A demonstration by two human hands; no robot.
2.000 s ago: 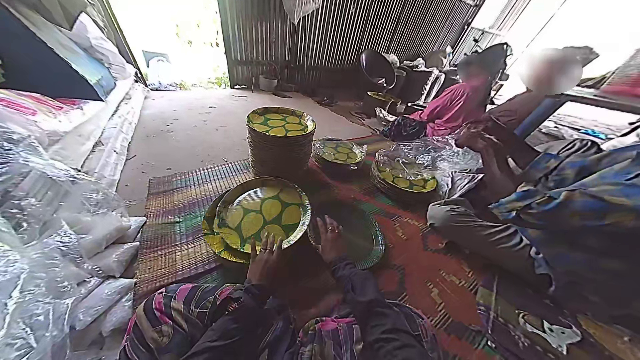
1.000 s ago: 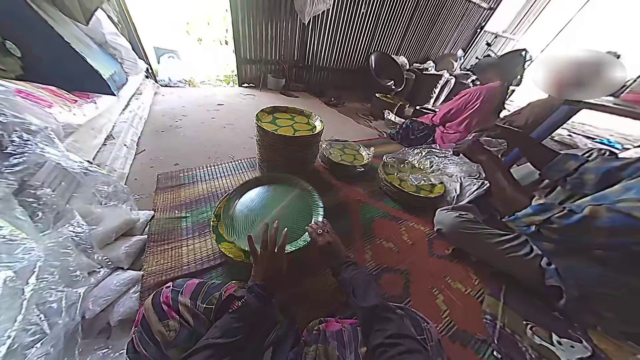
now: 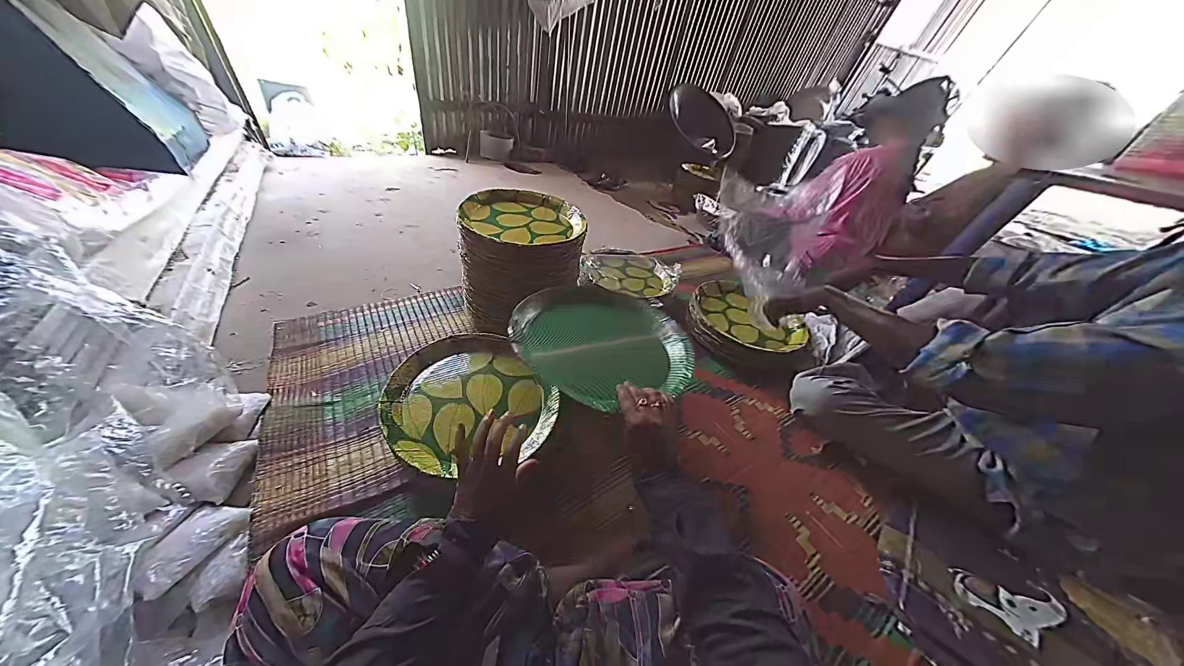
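My left hand (image 3: 488,462), fingers spread, rests at the near rim of a round tray with a yellow leaf pattern on green (image 3: 462,398). With my right hand (image 3: 645,414) I grip the near edge of a plain green round tray (image 3: 601,350), which is tilted up just right of the patterned one. Behind them stands a tall stack of patterned trays (image 3: 522,264). Right of the stack lies a patterned tray in clear wrap (image 3: 631,274). Farther right is a lower stack of patterned trays (image 3: 740,319), beside another person's hands.
A person in a blue checked shirt (image 3: 1064,314) sits at the right, handling clear plastic film (image 3: 754,236). Someone in pink (image 3: 846,208) sits beyond. Clear plastic packets (image 3: 194,546) are heaped at the left. Woven mats (image 3: 324,398) cover the floor under the trays.
The green tray has moved right, off the patterned tray it covered a second ago, along with my right hand. The other person's hands have lifted the clear film off the lower stack.
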